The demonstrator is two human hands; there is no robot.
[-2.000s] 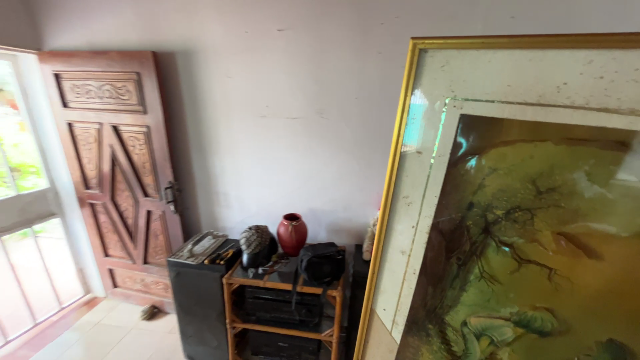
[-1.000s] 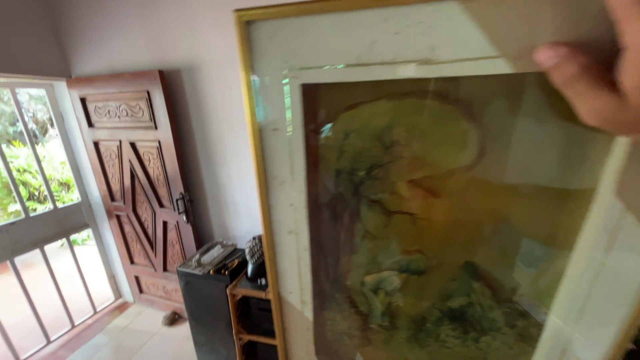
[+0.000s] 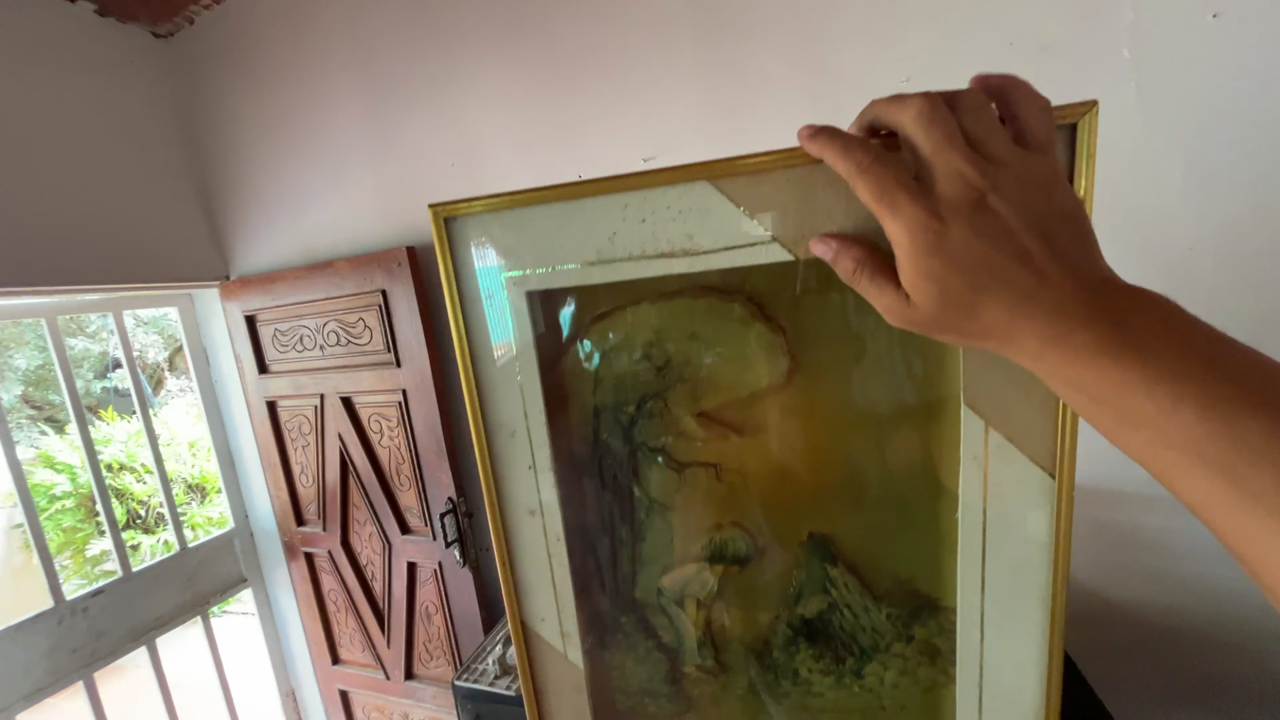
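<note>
A large framed picture under glass [image 3: 740, 450], with a thin gold frame and a pale mat, stands nearly upright in the middle of the view, its top edge slightly slanted. My right hand [image 3: 960, 200] reaches in from the right and grips the top edge near the right corner, fingers over the frame and thumb on the front. The picture shows a bent figure, a tree and greenery. Its lower edge is out of view. My left hand is not in view.
A carved wooden door [image 3: 360, 540] stands open at the left beside a white barred gate [image 3: 130, 590], with plants beyond. A black cabinet [image 3: 490, 690] shows partly behind the picture's lower left. The pale wall [image 3: 560, 90] rises behind.
My right hand, out of view two seconds ago and at the upper right edge one second ago, now holds the frame's top. More of the frame shows, and the view has shifted.
</note>
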